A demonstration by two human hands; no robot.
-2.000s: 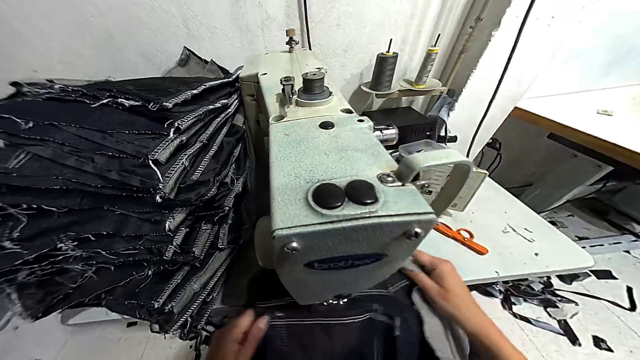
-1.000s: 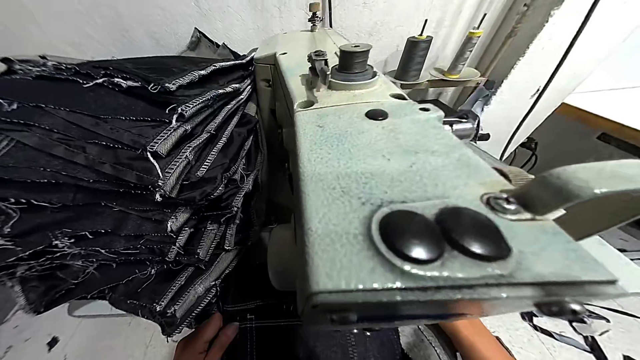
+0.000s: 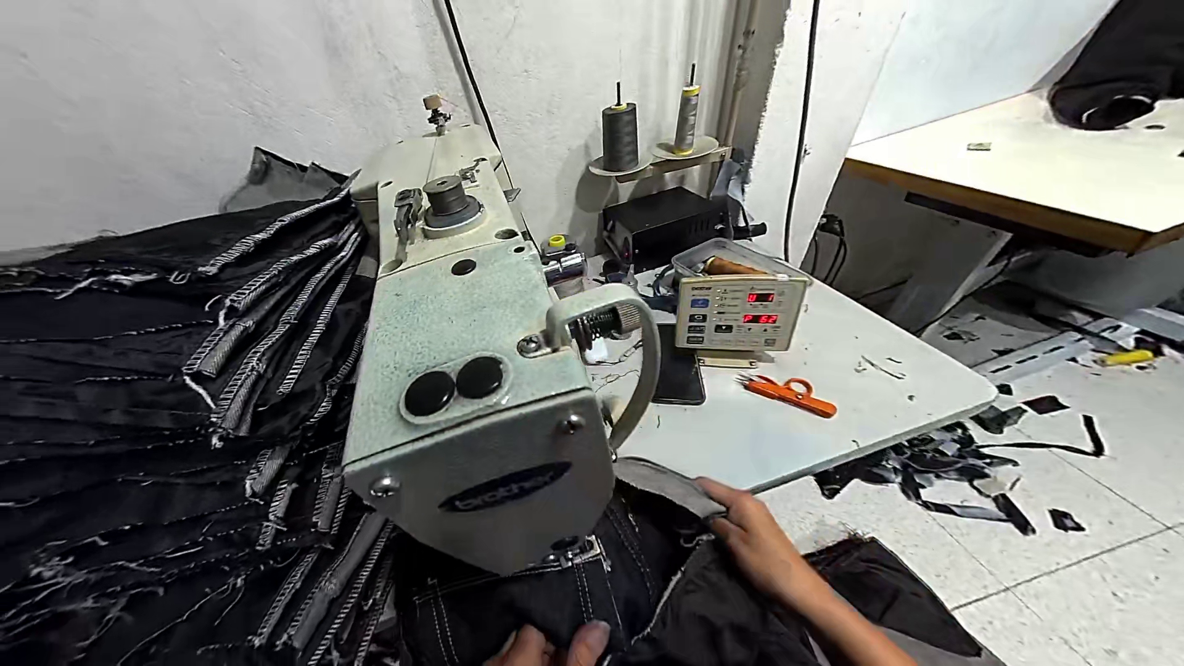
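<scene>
A Brother industrial sewing machine (image 3: 481, 462) stands in the middle, its head over a dark denim garment (image 3: 546, 601) with pale double stitching. My left hand (image 3: 550, 647), at the bottom edge, pinches the denim just in front of the machine head; part of the hand is cut off by the frame. My right hand (image 3: 745, 527) grips the garment's edge, where grey lining shows, to the right of the head. The needle area is mostly hidden under the head. Orange thread snips (image 3: 791, 395) lie on the white machine table (image 3: 869, 407).
A tall pile of dark denim pieces (image 3: 166, 416) rises at the left against the machine. Behind it are thread cones (image 3: 620, 137), a control panel (image 3: 740, 314), a black phone (image 3: 680, 370) and a plastic tray (image 3: 712, 254). Fabric scraps (image 3: 916, 472) litter the floor at right.
The view has swung and backed off from the machine, showing more of the table. My left hand now has its fingers on the denim nearer the front of the head.
</scene>
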